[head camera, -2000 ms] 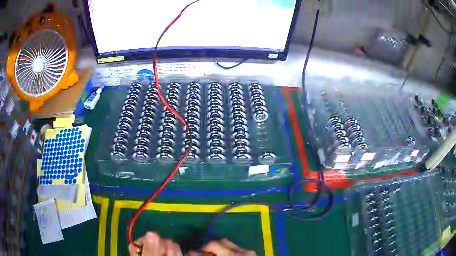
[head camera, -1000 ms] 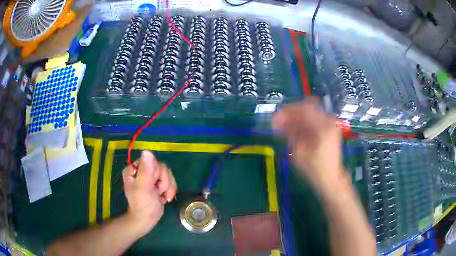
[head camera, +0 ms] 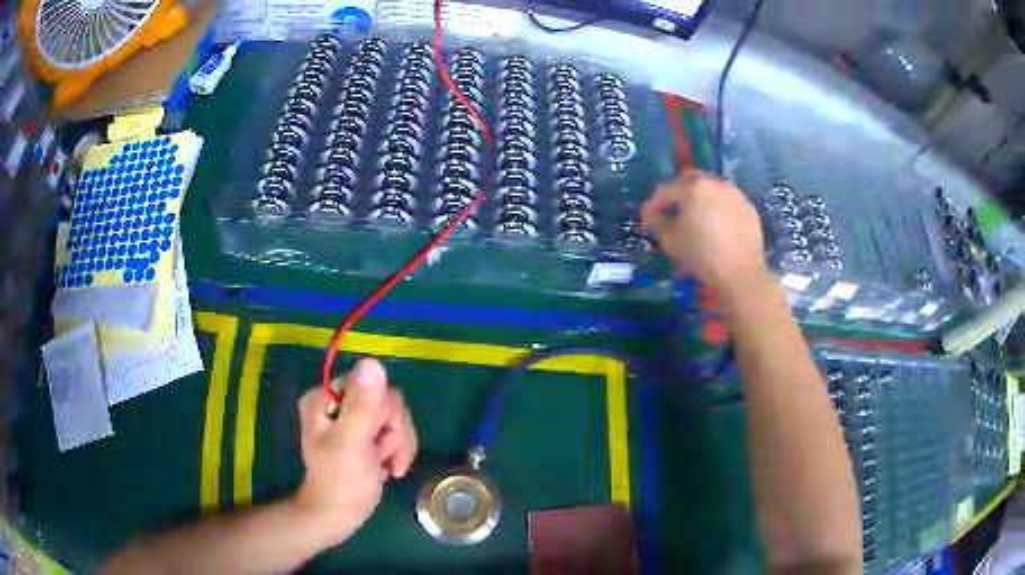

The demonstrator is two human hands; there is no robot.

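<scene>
My left hand is closed around the end of the red test lead, left of the contact base. The contact base, a silver disc with a brass-coloured ring and pale centre, lies on the green mat with its dark cable leading up. My right hand is over the right end of the clear blister tray, fingertips bent close to a round component in the front row. A small dark spot shows at those fingertips; whether they hold anything is unclear.
Stacked clear trays stand at the right, with another clear tray in front of them. A brown-red pad lies right of the base. A sticker sheet with blue dots and paper slips lie at left. An orange fan stands behind.
My right hand has moved from near the base, out to the tray's right end. My left hand still holds the red lead. The view has tipped down, showing the base and pad.
</scene>
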